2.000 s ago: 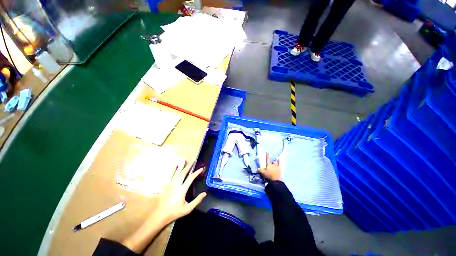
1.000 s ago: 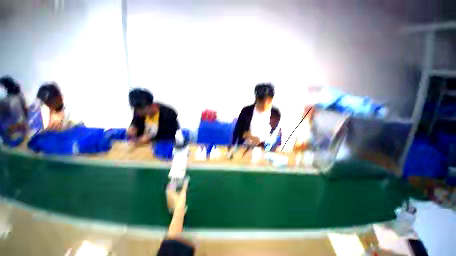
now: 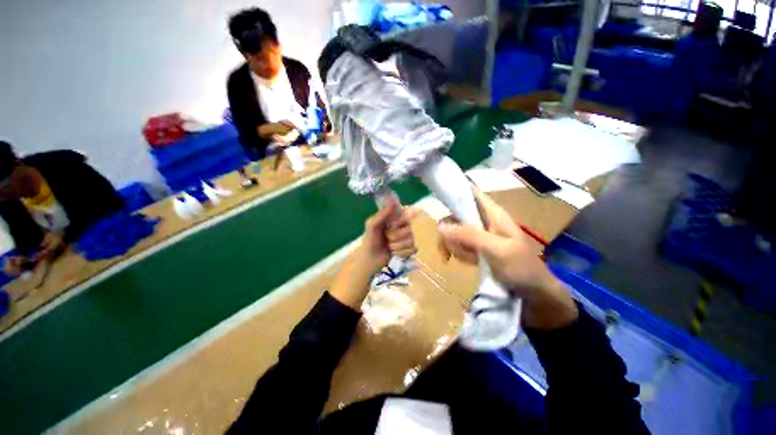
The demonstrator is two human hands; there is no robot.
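Observation:
A figure leg part (image 3: 379,106) with grey-striped baggy shorts, a dark waist sash and pale bare legs is held up in front of me, tilted, waist up and feet towards me. My left hand (image 3: 391,234) is closed round one lower leg, with that foot showing just below the fist. My right hand (image 3: 502,251) is closed round the other lower leg, and its sandalled foot hangs below the hand. The part is above the brown bench (image 3: 289,348).
A green conveyor (image 3: 170,263) runs beyond the bench, with two persons seated behind it. White sheets (image 3: 562,149), a phone (image 3: 537,179) and a small bottle (image 3: 502,149) lie or stand at the bench's far end. A blue lined tray (image 3: 664,348) is at my right.
The view has turned from the tray to the conveyor and partly back right. The leg part, raised in one hand a second ago, is now close up and gripped by both hands.

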